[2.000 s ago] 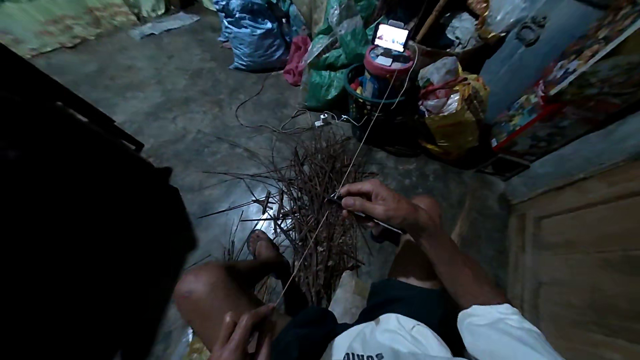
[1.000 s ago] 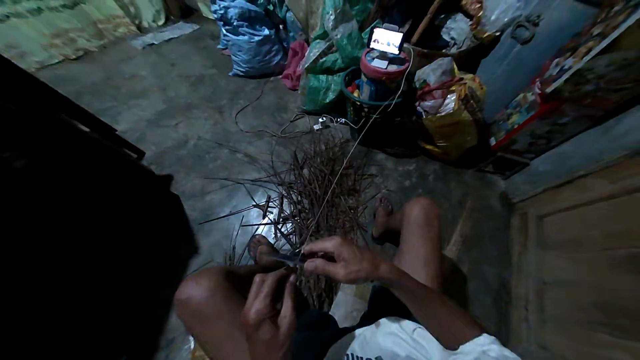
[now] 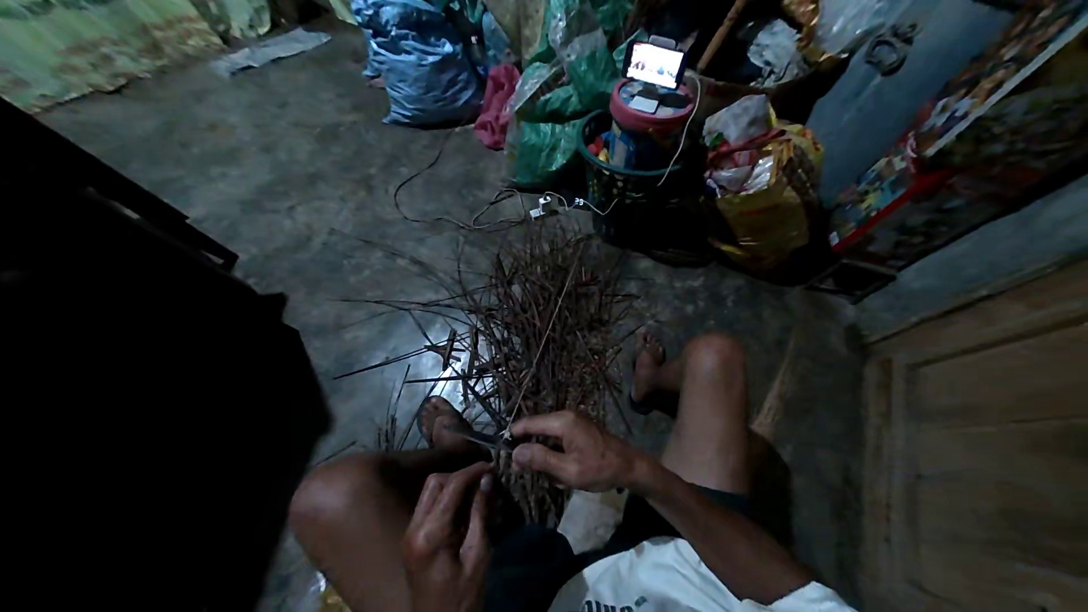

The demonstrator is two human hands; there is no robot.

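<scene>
Between my knees my right hand [image 3: 578, 450] grips a dark-bladed knife [image 3: 486, 439], its blade pointing left. A thin pale strip [image 3: 546, 340] runs from the fingertips of this hand up across the pile. Just left of it and lower, my left hand [image 3: 449, 518] has its thumb and fingers pinched together near the blade; whether a strip end lies between them is too dark to tell. Under and beyond both hands a heap of thin brown sticks or dried leaf midribs [image 3: 552, 323] lies on the concrete floor, between my feet.
Beyond the heap are a power cord with an adapter [image 3: 544, 206], a basket [image 3: 629, 170] carrying a red-lidded container and a lit phone, and a yellow bag [image 3: 769, 204]. Blue [image 3: 421, 64] and green [image 3: 552, 144] bags stand behind. Dark furniture [image 3: 127, 382] is at left, a wooden panel [image 3: 986, 459] at right.
Two seconds ago my right hand was farther up over the heap and my left hand lower, a strip stretched between them. They have come close together; my right hand has moved down toward me.
</scene>
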